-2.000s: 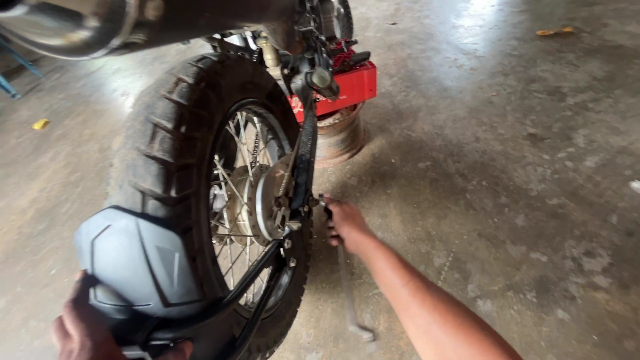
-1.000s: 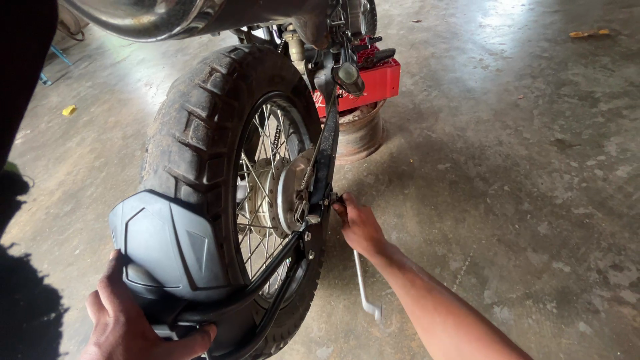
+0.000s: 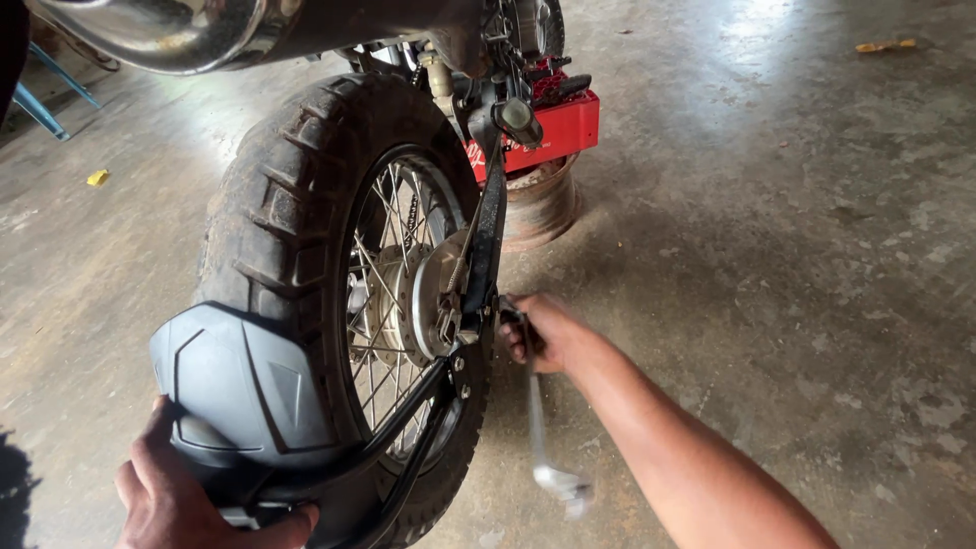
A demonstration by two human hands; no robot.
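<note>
My left hand [image 3: 183,488] grips the lower edge of a black plastic tire hugger [image 3: 236,381], which sits against the knobby rear tire [image 3: 282,191] of a motorcycle. Two black tubular struts run from it to a bracket [image 3: 461,370] with bolts near the axle. At the end of the black swingarm [image 3: 488,229], my right hand [image 3: 541,332] is closed on the upper end of a metal wrench [image 3: 537,412]. The wrench hangs downward, its lower end blurred. What its upper end engages is hidden by my fingers. The spoked wheel's hub [image 3: 415,305] lies just left.
A red plastic crate [image 3: 564,130] on a rusty steel wheel rim [image 3: 541,206] stands under the motorcycle. The exhaust muffler [image 3: 191,30] overhangs the tire. Blue metal legs [image 3: 42,110] are at upper left, and a yellow-orange object [image 3: 884,46] lies on the concrete floor at upper right.
Both hands keep about the same places on the hugger and beside the axle. The lower end of the wrench has swung a little, and the view has shifted somewhat.
</note>
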